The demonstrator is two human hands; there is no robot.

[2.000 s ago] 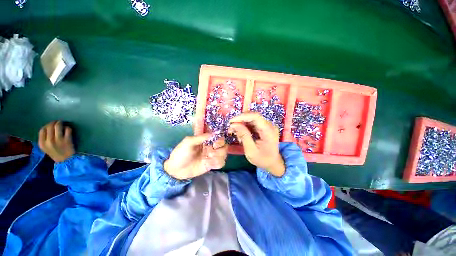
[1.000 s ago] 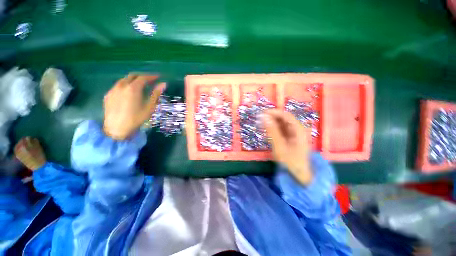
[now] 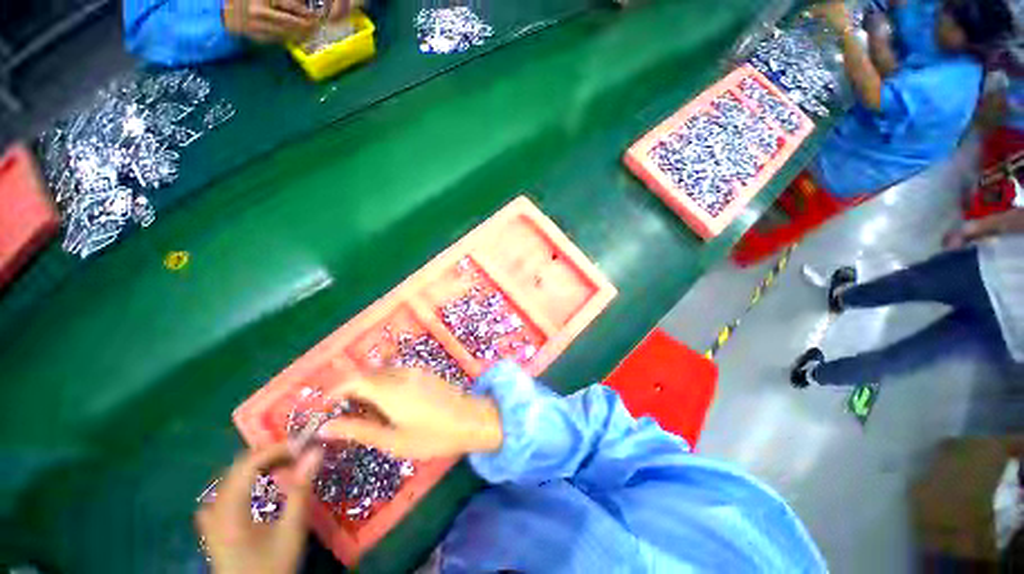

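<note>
The salmon-red parts tray [image 3: 606, 294] lies slanted on the green surface. Three compartments hold small silver metal parts [image 3: 485, 323]; the far one holds only a few specks. My left hand [image 3: 261, 514] is at the tray's near left corner, fingers pinched on what looks like a small silver piece, blurred. My right hand [image 3: 418, 413] is over the near compartments, its fingertips meeting the left ones; whether it grips anything is unclear. A small pile of metal frames [image 3: 267, 498] shows partly behind my left hand.
Across the green table [image 3: 449, 168] lie a large silver heap [image 3: 112, 157], a smaller pile [image 3: 451, 30] and a yellow box [image 3: 337, 51] at a person's hands. Another filled tray [image 3: 719, 151] is at upper right, near a seated worker. A red stool [image 3: 665, 387] and a standing person are at right.
The view has turned right, so the tray now appears slanted and lower left. My hands, apart one second ago, are together over the tray's near end.
</note>
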